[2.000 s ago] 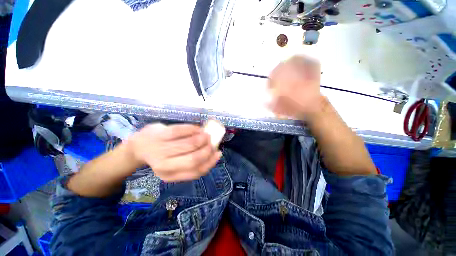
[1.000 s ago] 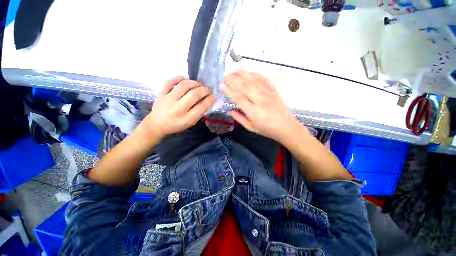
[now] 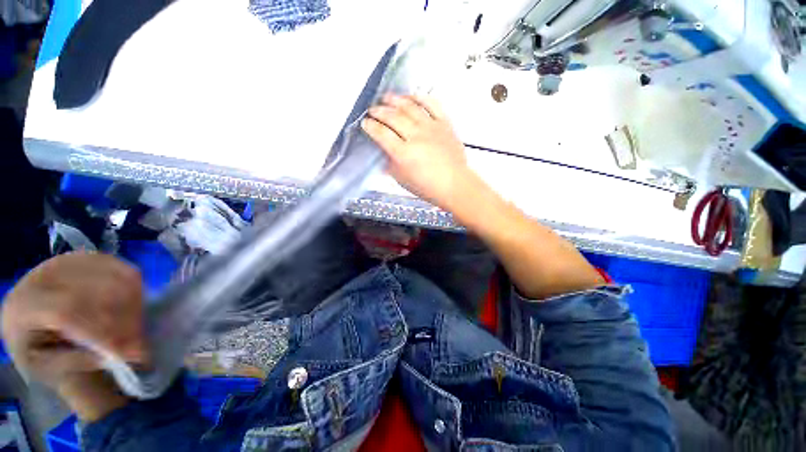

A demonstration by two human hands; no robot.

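A long grey and dark fabric strip (image 3: pixel 265 243) runs from the white table down over its front edge to the lower left, blurred along its length. My left hand (image 3: pixel 78 322) is at the lower left, blurred, gripping the strip's near end, with a pale edge showing at the fingers. My right hand (image 3: pixel 415 146) lies on the strip on the table, fingers bent over it. The strip's far end lies in bright light near the sewing machine (image 3: pixel 552 44) and is hard to make out.
A black curved strip (image 3: pixel 102 53) lies at the table's left. A blue frayed scrap (image 3: pixel 290 12) is at the top. Red-handled scissors (image 3: pixel 712 222) and a tan card (image 3: pixel 621 146) are at right. Mixed cut pieces (image 3: pixel 203 221) and a blue bin (image 3: pixel 658 309) are below the table.
My left hand has moved from the table edge to the lower left with the strip's near end, drawing it out over the edge. My right hand has moved slightly up and left onto the strip.
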